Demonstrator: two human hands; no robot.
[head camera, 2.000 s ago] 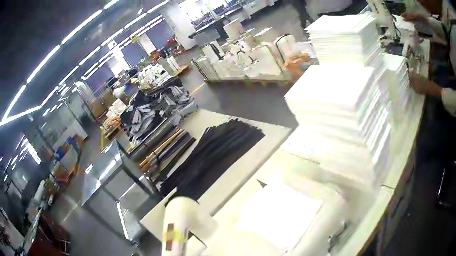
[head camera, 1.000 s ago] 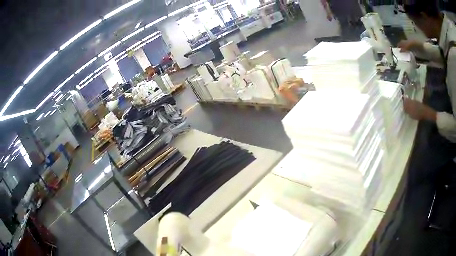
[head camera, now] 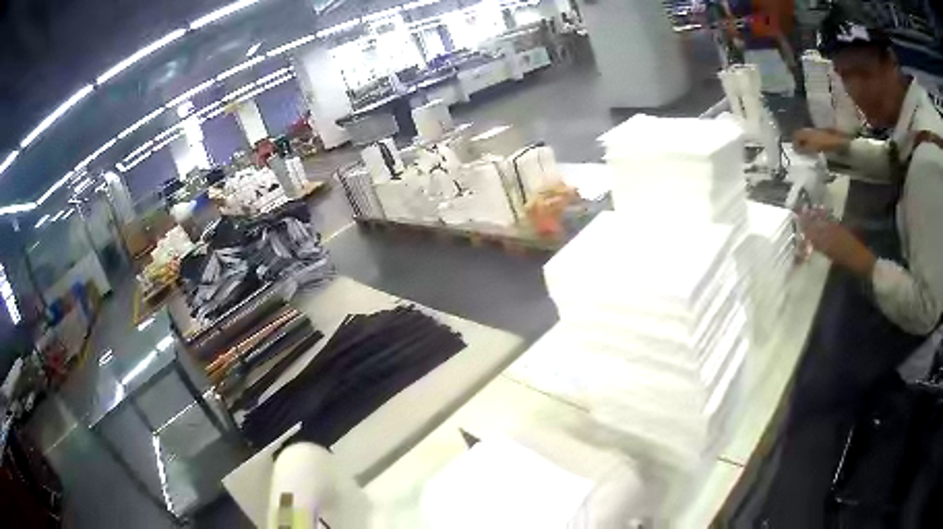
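Note:
Neither of my hands is in the picture. A low pile of white sheets (head camera: 502, 488) lies on the cream machine cover at the bottom centre, cut off by the lower edge. The cream machine arm (head camera: 302, 484) with a yellowish tape stands at the bottom left of it. Tall stacks of white sheets (head camera: 636, 305) rise on the pale table to the right, their layers slightly uneven. The working head of the machine is out of view.
Black strips (head camera: 357, 372) lie on a pale table (head camera: 486, 341) beyond the machine. A metal trolley (head camera: 171, 424) stands left. Bundled white goods (head camera: 445, 186) sit on a pallet. Another person (head camera: 910, 207) works at a machine at right.
The view has tilted up and turned slightly right, so the machine and pile sit lower and further left, and more of the other person shows. The stacks look unchanged.

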